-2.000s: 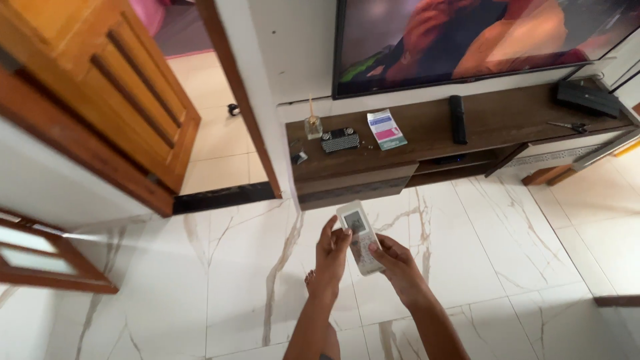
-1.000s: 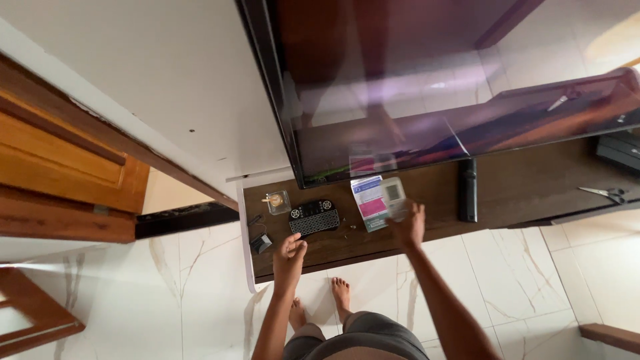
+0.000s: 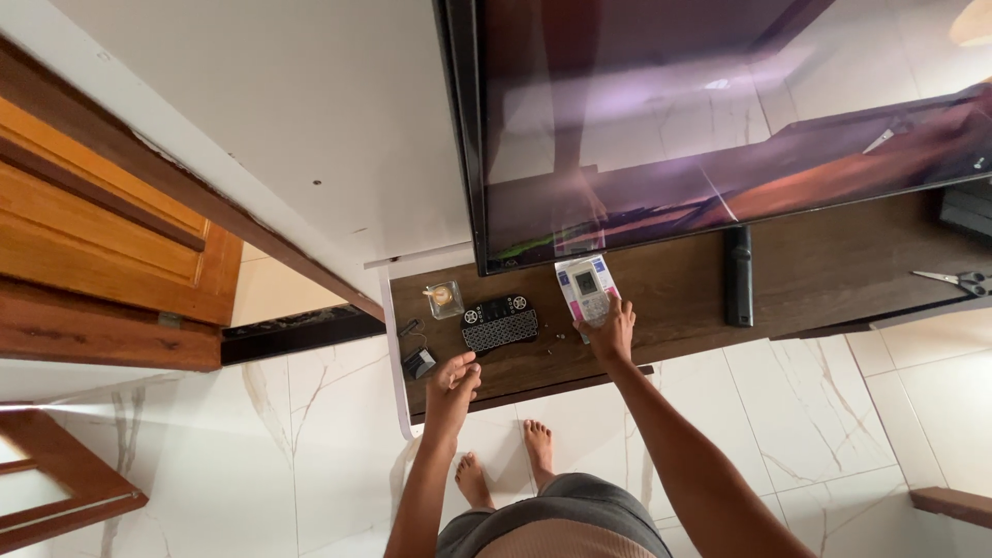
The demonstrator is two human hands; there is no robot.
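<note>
My right hand point(image 3: 612, 329) grips the lower part of a white remote control point(image 3: 587, 288) with a small grey display. The remote lies over a printed leaflet point(image 3: 566, 288) on the dark wooden TV cabinet point(image 3: 666, 294). My left hand point(image 3: 453, 391) holds nothing and is over the cabinet's front edge, its fingers partly bent. Just beyond it lies a black mini keyboard point(image 3: 500, 324). A small black device point(image 3: 419, 363) with a thin cord is left of the keyboard, and a square glass holder point(image 3: 443, 300) with something orange inside stands behind.
A large television point(image 3: 697, 116) overhangs the cabinet's back. A black stand foot point(image 3: 739, 275) and scissors point(image 3: 957, 280) are to the right, with a black box point(image 3: 967, 209) behind. A wooden door point(image 3: 101, 201) is at the left. Tiny bits lie between keyboard and leaflet.
The remote was held in both hands over the floor; my right hand has brought it onto the leaflet. My left hand has let go of it. The view has moved closer to the cabinet.
</note>
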